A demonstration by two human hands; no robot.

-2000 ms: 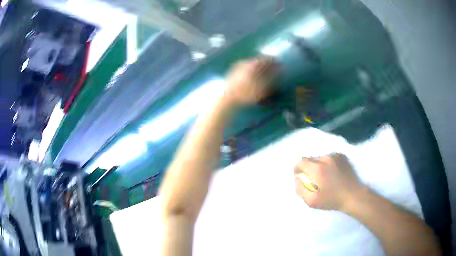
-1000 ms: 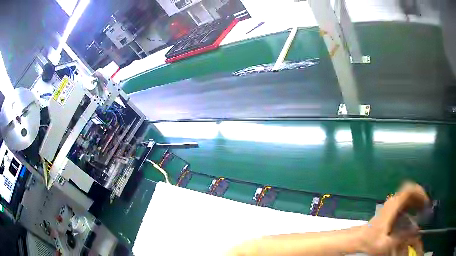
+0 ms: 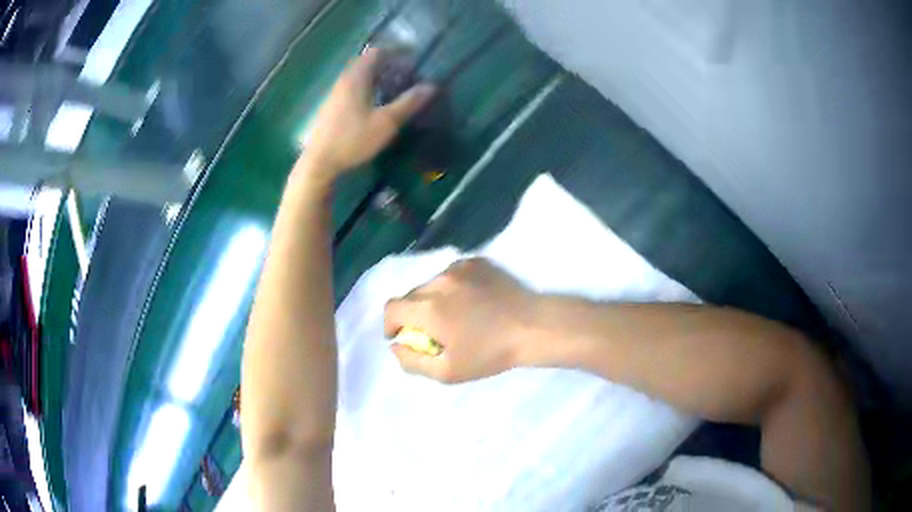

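Observation:
My left hand (image 3: 350, 115) reaches over the green surface (image 3: 290, 95) at upper left. Its thumb and fingers are apart around a dark, blurred part (image 3: 396, 78); whether it grips it I cannot tell. My right hand (image 3: 465, 320) is closed on a small yellow object (image 3: 420, 342), mostly hidden by the fingers, above the white sheet (image 3: 400, 430). A dark frame part with a small pale piece (image 3: 388, 203) lies on the green surface between the hands.
A thin pale strip (image 3: 495, 150) runs along the green surface. A grey belt (image 3: 105, 290) and a blurred post (image 3: 110, 180) lie beyond at left. A smooth light grey housing (image 3: 720, 120) fills the upper right. More small parts (image 3: 210, 474) lie at lower left.
The view has swung from the machine and frame row back to the sheet and both hands. My right hand with the yellow object is now fully visible; the machine has left view.

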